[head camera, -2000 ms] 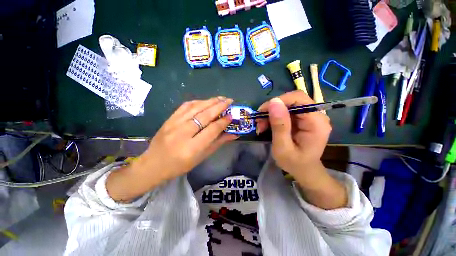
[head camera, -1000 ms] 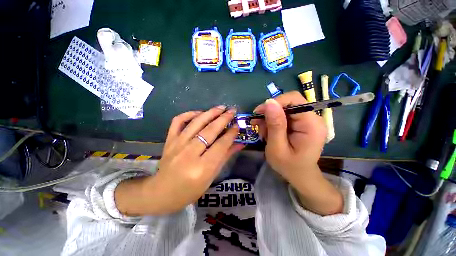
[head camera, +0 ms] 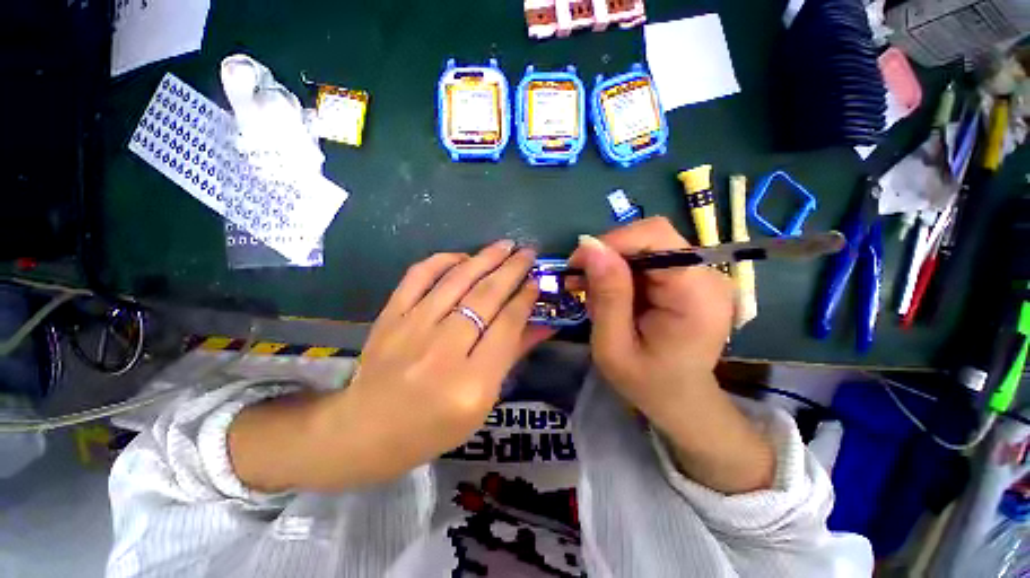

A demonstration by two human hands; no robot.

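A small blue smartwatch (head camera: 557, 296) with its case open and circuitry showing is near the mat's front edge. My left hand (head camera: 446, 339), bare with a ring, holds it from the left, and its fingers cover the watch's left side. My right hand (head camera: 661, 311) holds dark tweezers (head camera: 745, 251) between thumb and fingers. The tweezers' tips are at the watch's upper right, partly hidden by my fingers, so I cannot tell whether they touch a part.
Three blue watch housings (head camera: 552, 116) stand in a row behind. A small blue part (head camera: 621, 206), yellow-handled screwdriver (head camera: 699, 201), pale stick (head camera: 741, 282), blue bezel frame (head camera: 782, 203) and blue-handled pliers (head camera: 854, 265) lie to the right. A label sheet (head camera: 186, 141) and yellow battery (head camera: 342, 114) lie left.
The view has shifted, so the bench items sit a little differently in the picture. The tweezers' rear end has tipped slightly lower. Both hands keep their holds.
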